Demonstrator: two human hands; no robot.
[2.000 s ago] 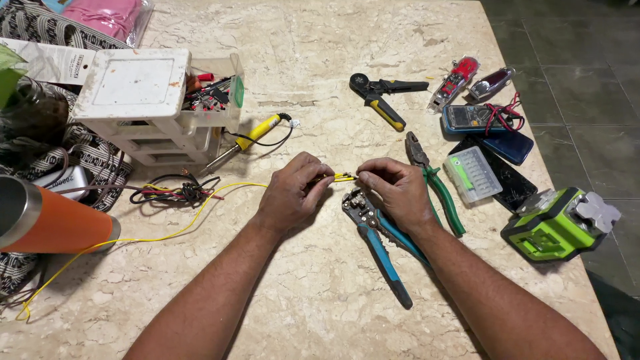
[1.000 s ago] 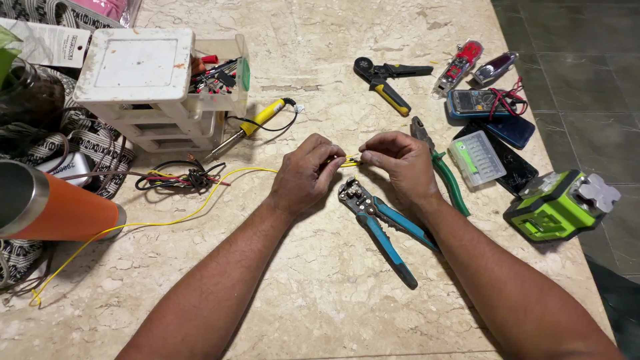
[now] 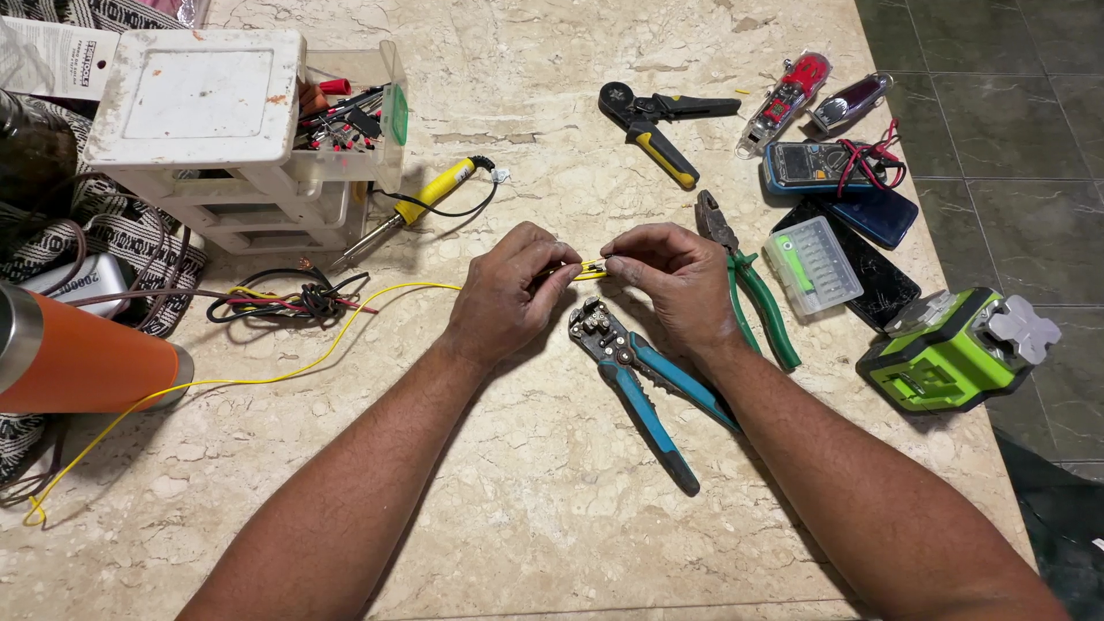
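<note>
Between thumb and fingers my left hand [image 3: 517, 289] pinches a thin yellow wire [image 3: 328, 349], which runs off to the left across the stone tabletop. Close by on the right, my right hand [image 3: 673, 280] grips the dark-marked end of short yellow wire pieces [image 3: 592, 271] that span the small gap between both hands. Exactly how the pieces join is too small to tell. Just below the hands lies a wire stripper with blue handles [image 3: 642, 388], partly under my right wrist. Green-handled pliers [image 3: 750, 285] rest beside my right hand.
A soldering iron [image 3: 423, 203], a white drawer unit [image 3: 198, 103], tangled wires [image 3: 302, 297] and an orange tumbler [image 3: 86, 349] stand or lie left. A crimping tool [image 3: 655, 125] lies beyond the hands. A multimeter [image 3: 811, 166], a bit case [image 3: 813, 266] and a green laser level [image 3: 940, 349] line the right edge.
Both hands stay close together on the yellow wire, with small shifts of the fingers. The tools on the table have not plainly moved.
</note>
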